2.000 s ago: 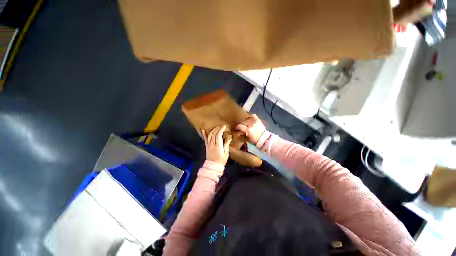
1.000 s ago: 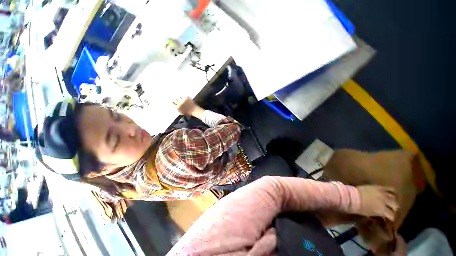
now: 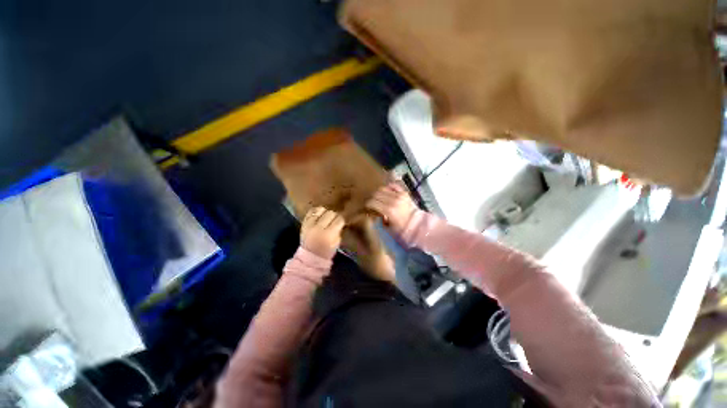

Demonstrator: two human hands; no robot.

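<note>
A tan-brown bag panel (image 3: 327, 171) with a darker reddish-brown band along its far edge is held in front of my lap. My left hand (image 3: 322, 231) grips its near left part with the fingers curled over it. My right hand (image 3: 392, 204) grips its right side, close to my left hand. A narrower part of the brown piece hangs below my hands toward the apron. The fingertips and the folds between the hands are blurred.
A large brown tote bag (image 3: 558, 72) fills the upper right. A white sewing table (image 3: 470, 179) stands at the right, with a thin black cord. A blue bin (image 3: 119, 231) with pale boards (image 3: 68, 255) is at the left. A yellow floor line (image 3: 271, 105) runs behind.
The view swung to a seated person in a checked shirt one second ago and is now back over my lap. Both hands still hold the brown panel. The large bag now hangs farther right than two seconds ago.
</note>
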